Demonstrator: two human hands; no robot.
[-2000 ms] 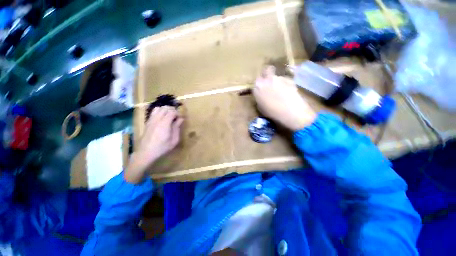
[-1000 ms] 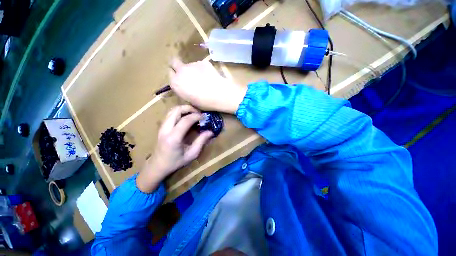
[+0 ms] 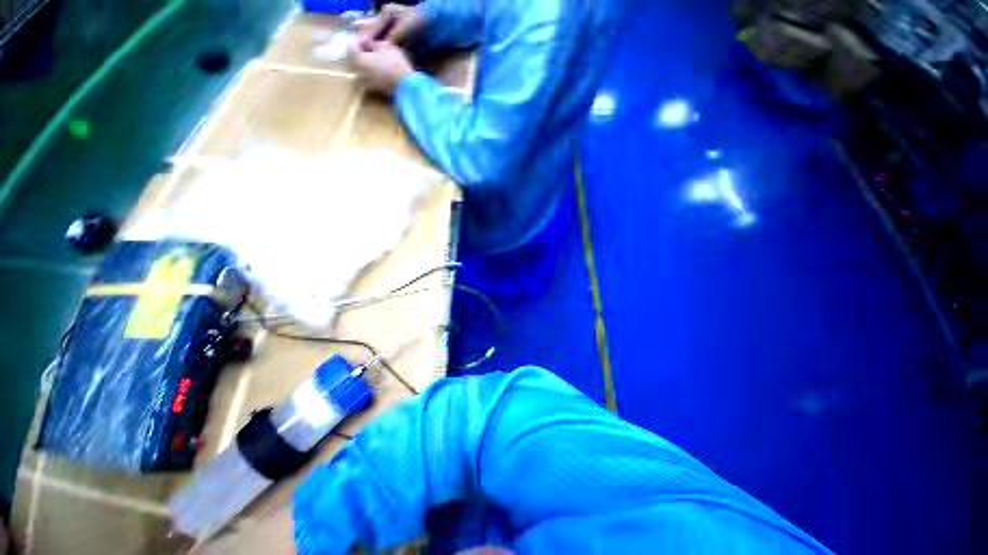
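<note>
The glue syringe barrel (image 3: 228,485) lies slantwise on the cardboard (image 3: 417,309) at the lower left, with a black band round its middle and a blue cap (image 3: 345,384) at its upper end. My right sleeve comes in from the lower right beside it, and my right hand is cut off below the picture's edge. My left hand is not in view. The dispenser controller (image 3: 119,358), wrapped in film with yellow tape and a red display, stands left of the barrel. The view is somewhat blurred.
A crumpled whitish plastic bag (image 3: 303,211) lies beyond the controller. Another person in a blue coat (image 3: 477,125) works at the board's far end. A black round unit (image 3: 90,232) sits on the green belt (image 3: 54,141). Thin cables cross the board; glossy blue floor (image 3: 737,325) is at right.
The view has swung right, bringing the bag, other person and floor into view. Both my hands, the unit by them and the black pile have left the picture.
</note>
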